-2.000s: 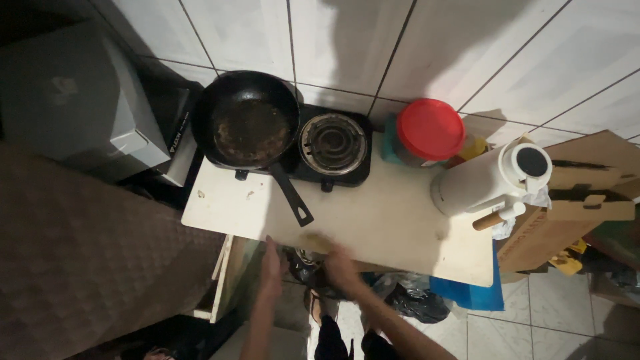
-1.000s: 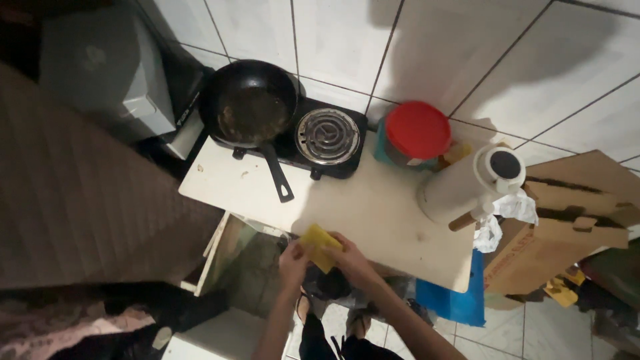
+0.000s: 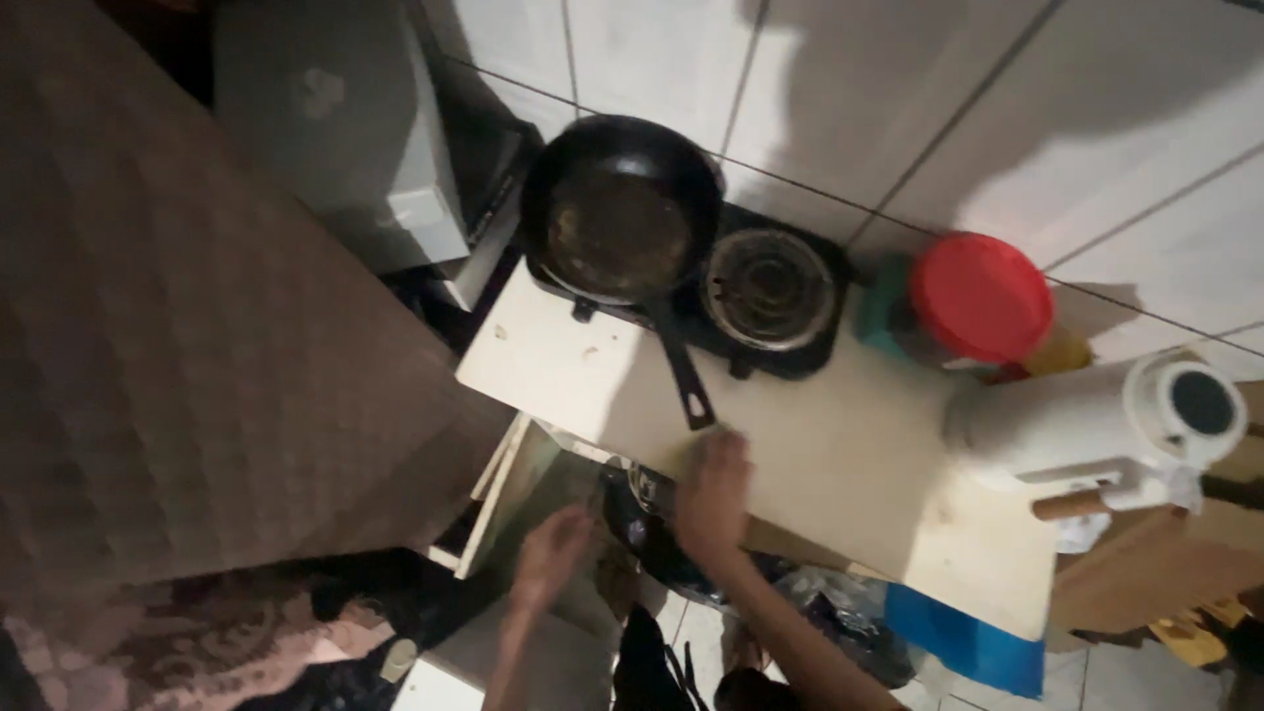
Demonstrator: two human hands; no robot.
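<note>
My right hand (image 3: 713, 494) is over the front edge of the cream tabletop (image 3: 839, 434), near the tip of the frying pan's handle. Beneath its fingers shows part of a blurred yellowish cloth (image 3: 681, 456). Lower and to the left, my left hand (image 3: 555, 548) hovers over the open drawer; blur hides its fingers, and I cannot tell if it holds anything. The black frying pan (image 3: 622, 222) rests on the left burner of a two-burner electric hot plate, its handle pointing toward me. The right coil burner (image 3: 770, 288) is uncovered.
A red-lidded container (image 3: 981, 296) and a white thermos jug (image 3: 1066, 420) stand on the right. An open drawer (image 3: 494, 499) juts out at front left. Black plastic bags (image 3: 652, 533) hang below the front edge. Cardboard boxes (image 3: 1175, 563) are at right, a grey box (image 3: 336, 128) at upper left.
My hands, together on the yellow cloth a second ago, have moved apart. The right hand is now at the table's front edge by the pan handle, the left lower over the drawer.
</note>
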